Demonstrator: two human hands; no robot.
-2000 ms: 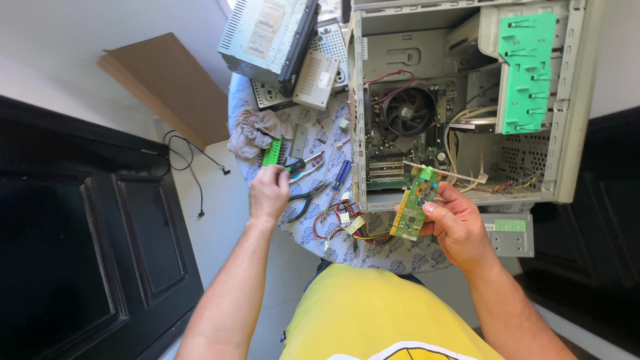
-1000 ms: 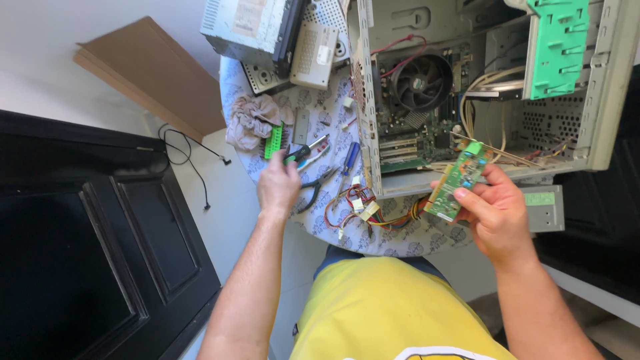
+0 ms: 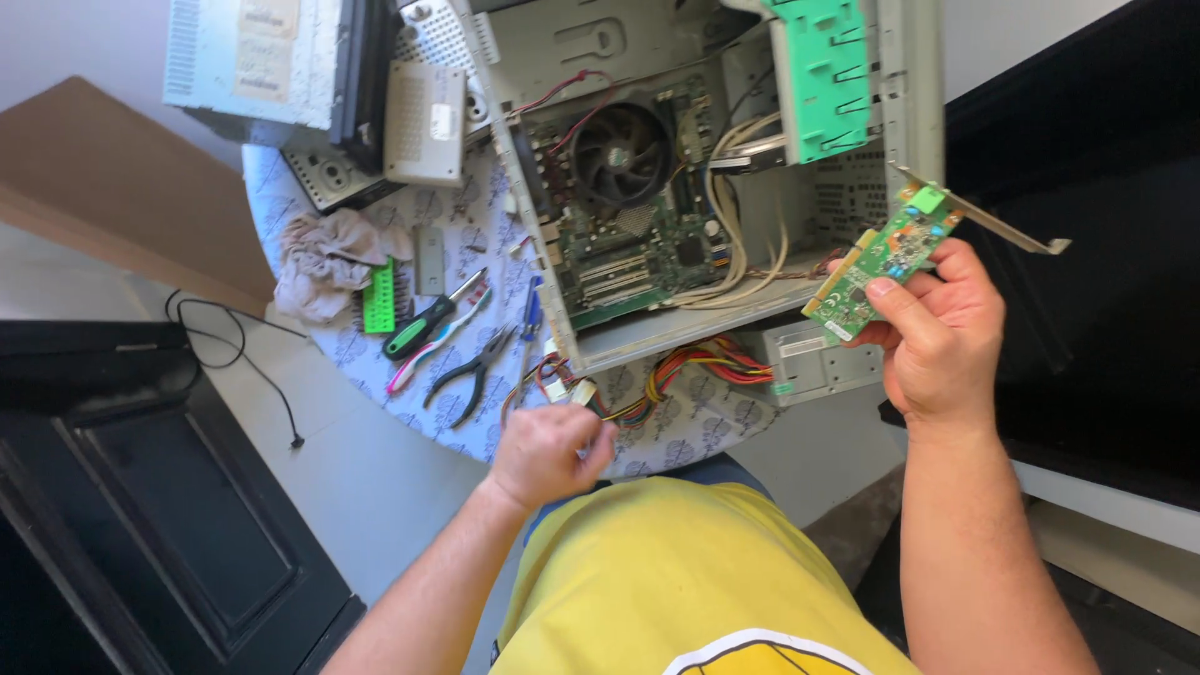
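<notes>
My right hand [image 3: 942, 333] grips a green expansion card [image 3: 881, 267] with a metal bracket, held at the right side of an uncovered computer case [image 3: 647, 333]. In the case are a motherboard [image 3: 647, 234] and a black cooling fan [image 3: 622, 155]. Near the table's front edge is my left hand [image 3: 553, 450], its fingers curled, close to the cable connectors [image 3: 572, 389]; whether it holds anything is hidden. Left of the case lie a green-and-black screwdriver [image 3: 422, 326], a toothbrush [image 3: 439, 342], black pliers [image 3: 471, 375] and a blue-handled screwdriver [image 3: 532, 309].
A power supply [image 3: 825, 361] with bundled wires sits by the case's front. A green bit holder [image 3: 380, 298], a crumpled cloth [image 3: 323, 262] and metal drives [image 3: 253, 70] are at the left of the round table. A black door [image 3: 178, 487] stands at the lower left.
My left hand has moved away from the green-and-black screwdriver, toward my body and to the right. The card in my right hand has moved right, away from the case opening, and is turned.
</notes>
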